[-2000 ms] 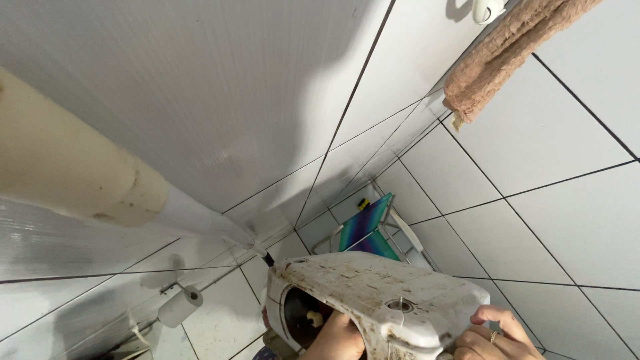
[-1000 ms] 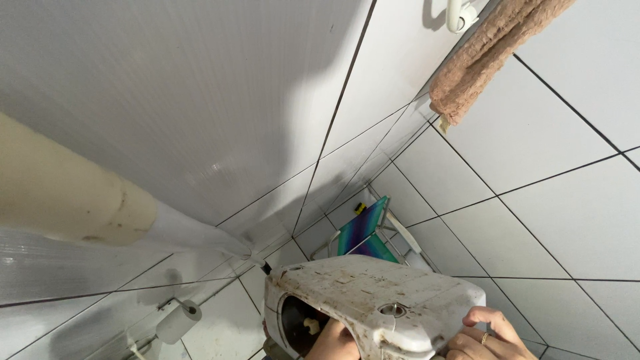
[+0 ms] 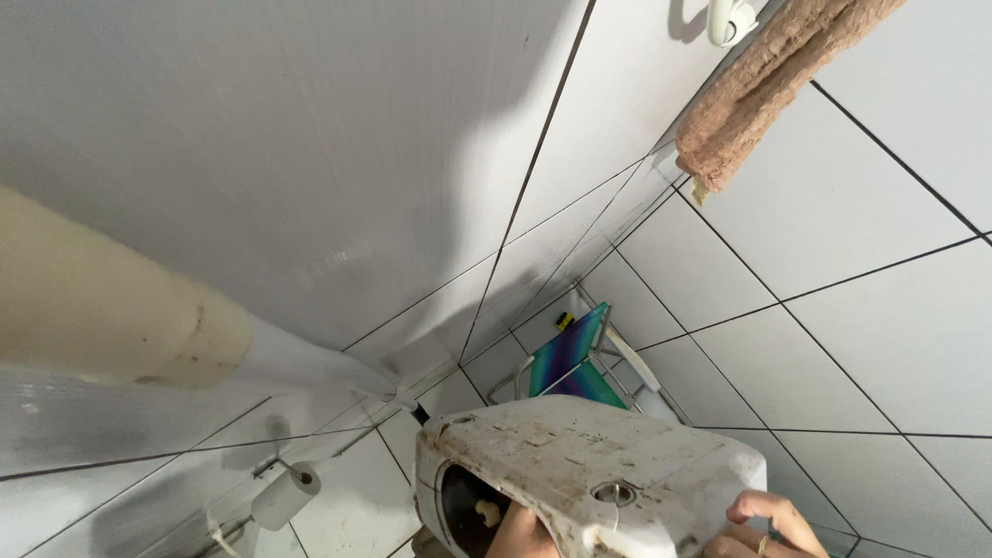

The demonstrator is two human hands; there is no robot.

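Observation:
A white plastic housing (image 3: 620,465), stained brown and with a round fitting on its face, stands at the bottom centre. My left hand (image 3: 523,533) reaches into the dark round opening on its left side; the fingertips are hidden. Inside that opening a small pale piece (image 3: 487,512) shows. My right hand (image 3: 763,527), with a ring on one finger, rests against the housing's right end with its fingers bent. A dark-tipped thin hose (image 3: 418,412) meets the housing's upper left corner.
A thick cream pipe (image 3: 116,302) runs in from the left. A toilet paper roll (image 3: 285,494) hangs at lower left. Beyond the housing stands a folding chair (image 3: 570,349) with blue-green fabric. A brown towel (image 3: 763,93) hangs at upper right beside a white hook (image 3: 731,22). Tiled walls surround these.

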